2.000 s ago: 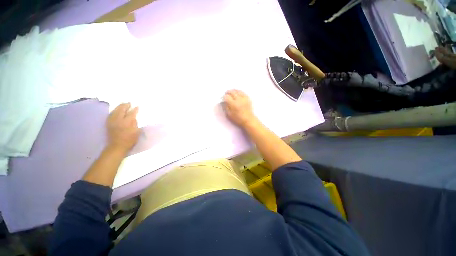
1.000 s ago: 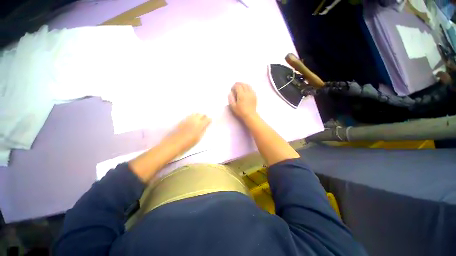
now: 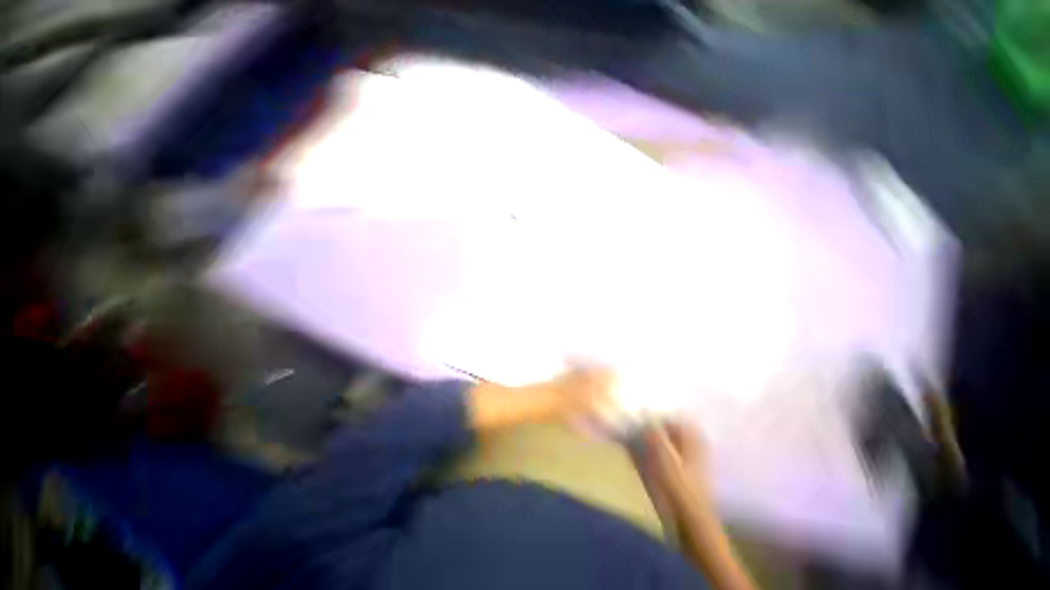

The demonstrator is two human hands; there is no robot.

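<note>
The frame is blurred by motion. White cloth (image 3: 645,265) lies on the pale lilac table (image 3: 334,271), so overexposed that its edges barely show. My left hand (image 3: 587,392) is at the table's front edge, close to my waist, over the edge of the glare. My right hand (image 3: 677,452) is close beside it on the right, also at the front edge. Blur hides the fingers of both hands and whether they grip any cloth. A dark blurred shape, apparently the iron (image 3: 892,421), stands at the table's right end.
A bright white heap (image 3: 426,127) lies at the table's far left, and a faint tan strip (image 3: 685,150) at the far edge. Blurred red things (image 3: 173,392) are left of the table. A green object (image 3: 1025,52) is at the top right.
The view has swung left, so the table appears rotated. My hands, earlier apart on the cloth, are now close together near my waist.
</note>
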